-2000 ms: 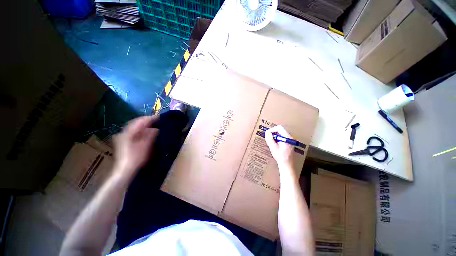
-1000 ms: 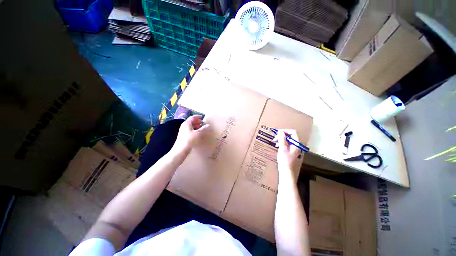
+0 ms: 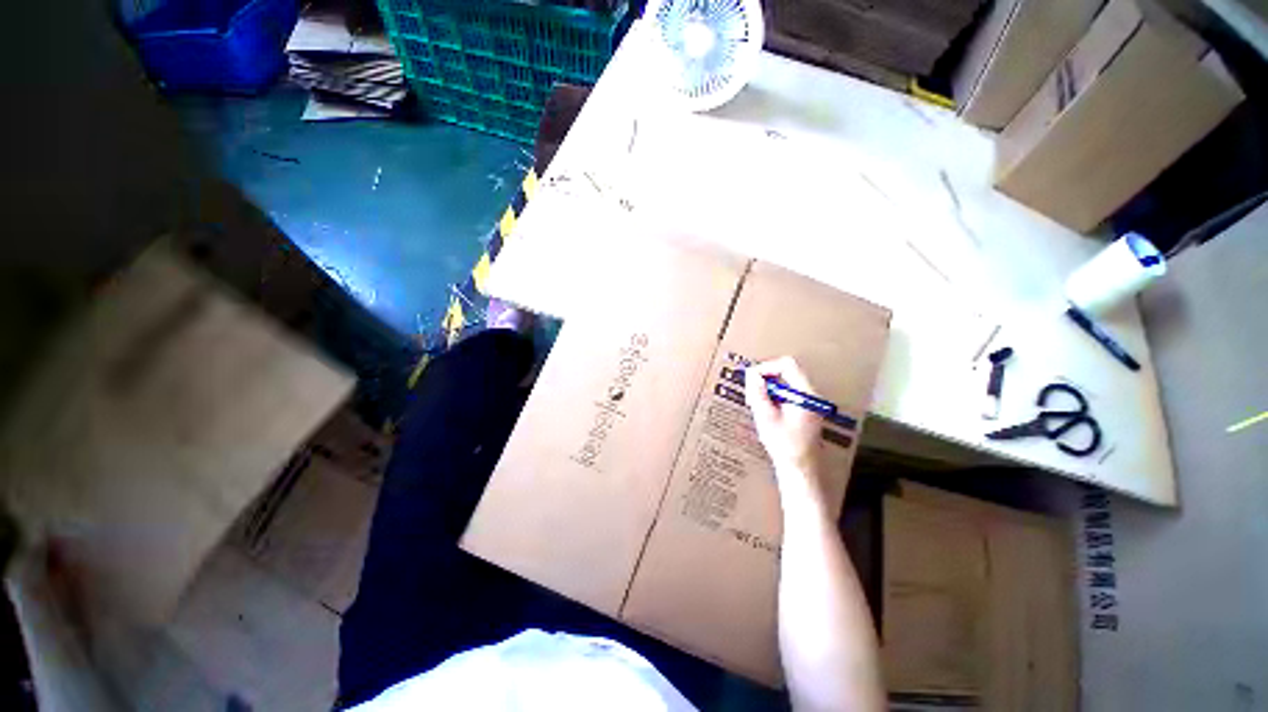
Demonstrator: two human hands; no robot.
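A flat carton [image 3: 598, 473] rests on my lap and against the table edge, logo on its left half, dark printed text panel [image 3: 712, 480] on its right half. My right hand [image 3: 782, 403] is shut on a blue marker pen [image 3: 818, 405], its tip hidden by the fingers at the dark bars of the panel. My left hand [image 3: 63, 577] is blurred at the far left, at the lower edge of another flat carton [image 3: 209, 403] that is raised over the left carton stack [image 3: 313, 515]; the fingers are partly hidden.
On the white table [image 3: 834, 195] are scissors [image 3: 1064, 422], a dark pen [image 3: 1103, 338], a small dark-headed tool [image 3: 997, 383], a white cylinder [image 3: 1117, 274], a fan [image 3: 704, 53] and an upright carton [image 3: 1099, 132]. Flat cartons [image 3: 973, 598] lie below at right. A green crate [image 3: 480, 70] stands beyond.
My left hand has moved from above the lap carton to the far left, where a blurred flat carton now shows raised. My right hand stays at the text panel with the pen.
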